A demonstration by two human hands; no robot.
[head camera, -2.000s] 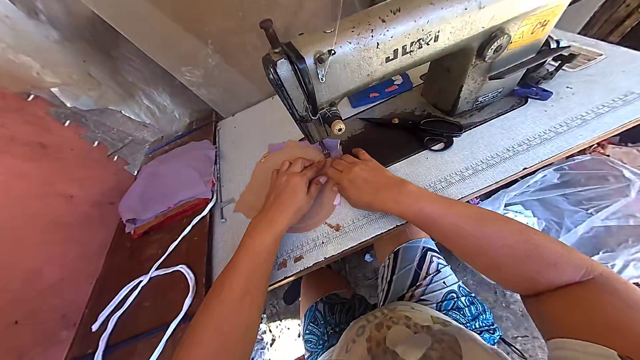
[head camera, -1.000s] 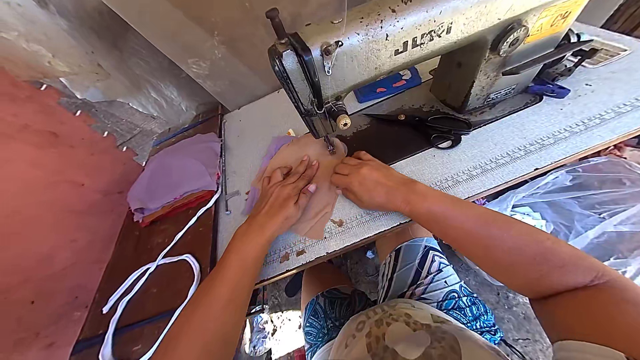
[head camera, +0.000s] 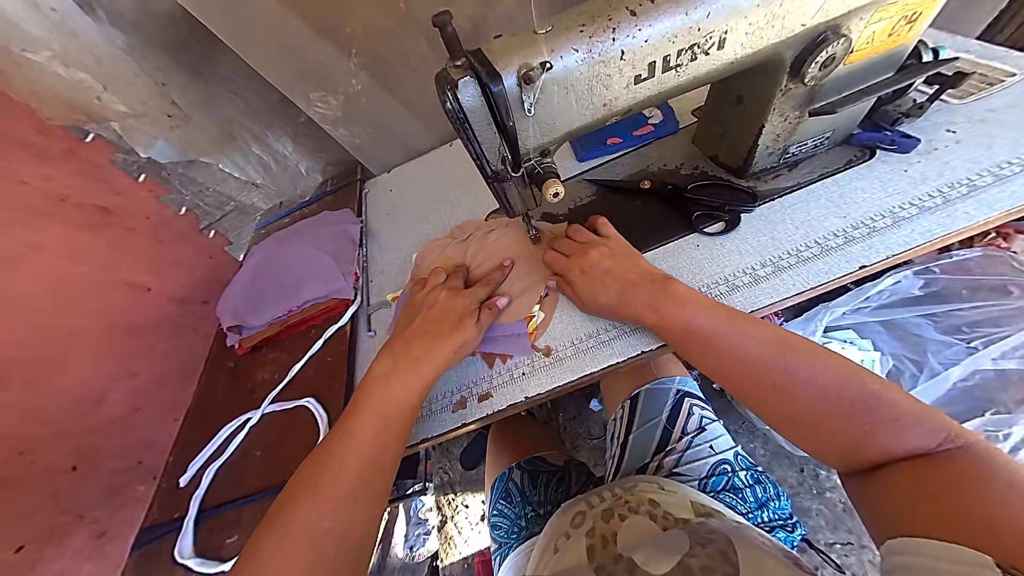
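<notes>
Layered pieces of tan fabric lie under the presser foot of a Juki sewing machine, and purple fabric with a patterned scrap shows beneath their near edge. My left hand rests flat on the tan fabric, left of the foot, with its fingers apart. Right of the foot, my right hand has its fingers bent around the fabric's right edge, pinching it. What its fingertips hold underneath is partly hidden.
Black-handled scissors lie on the machine bed behind my right hand. A blue object sits behind the bed. At left, a stack of purple and red fabric and a white cord lie on a brown wooden surface. Clear plastic is at right.
The tan fabric has turned under the foot, and purple and patterned layers now show at its near edge. My left hand has shifted slightly on the cloth.
</notes>
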